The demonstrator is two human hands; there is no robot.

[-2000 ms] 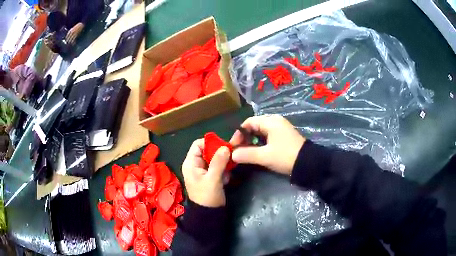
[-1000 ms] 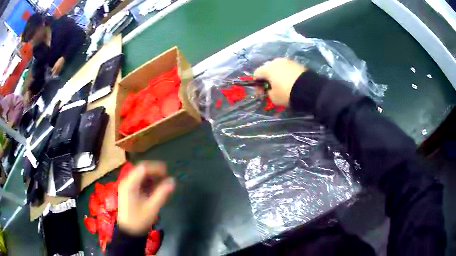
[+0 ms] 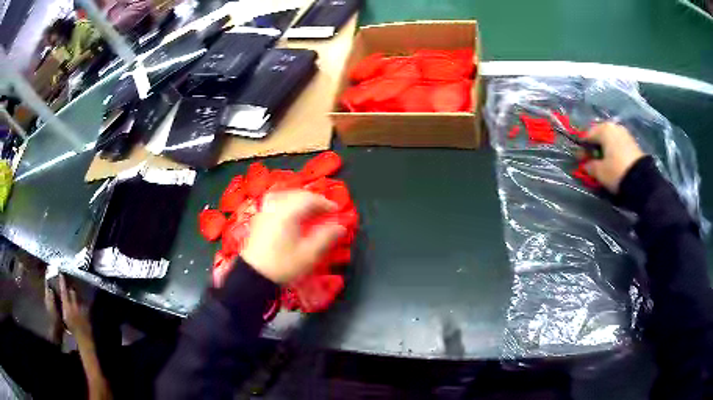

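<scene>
A loose pile of red moulded parts (image 3: 320, 289) lies on the green bench top. My left hand (image 3: 293, 234) is over the pile, blurred, fingers apart; whether it touches a part I cannot tell. My right hand (image 3: 614, 155) holds dark nippers (image 3: 582, 144) at the right, jaws pointing left over small red pieces (image 3: 538, 130). These pieces lie on a crinkled clear plastic sheet (image 3: 547, 250). An open cardboard box (image 3: 410, 130) of red parts stands beyond, between my hands.
Black printed sleeves (image 3: 277, 82) lie on a flat cardboard sheet (image 3: 313, 139) at the upper left. A stack of black items with white striped edges (image 3: 141, 223) is near the left edge. Another person's hand (image 3: 74, 308) shows at the lower left. A pale rail (image 3: 602, 72) runs behind the plastic.
The view has swung left. Both hands were together on a red part; they parted, my left hand moving over the pile and my right hand over the small pieces with the nippers.
</scene>
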